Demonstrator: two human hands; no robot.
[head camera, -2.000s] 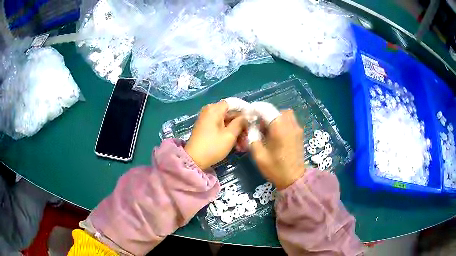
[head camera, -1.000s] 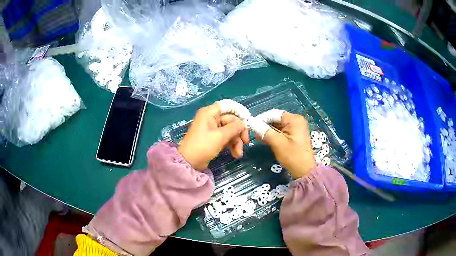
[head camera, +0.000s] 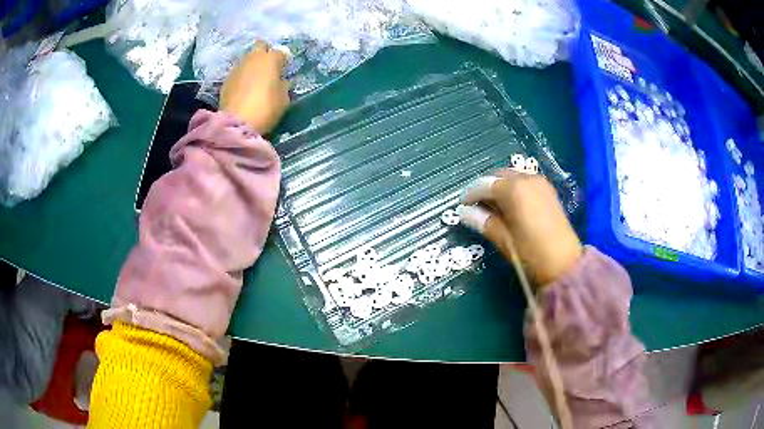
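Note:
My left hand (head camera: 258, 88) reaches into the middle open bag (head camera: 331, 59); its fingertips are partly hidden by the plastic, so what it touches cannot be told. My right hand (head camera: 523, 214), with white coverings on thumb and forefinger, is over the right part of the clear tray (head camera: 369, 159). It holds a thin tan stick (head camera: 536, 323) that runs back along the sleeve. A small white plate with holes (head camera: 451, 217) is at its fingertips. Several white plates (head camera: 389, 285) lie along the tray's near edge, and more (head camera: 524, 164) lie beyond my right hand. A tiny whitish piece (head camera: 405, 173) lies mid-tray.
A blue parts bin (head camera: 591, 151) heaped with small white pieces stands at the right. Bags of white parts lie at the left (head camera: 50, 126), upper left (head camera: 151, 46) and top right (head camera: 511, 29). A smartphone (head camera: 159, 155) is partly under my left arm on the green table (head camera: 452, 335).
My hands were together over the tray and have separated. My left hand has moved up and left to the bag. My right hand has moved right, and the stick now points down towards me.

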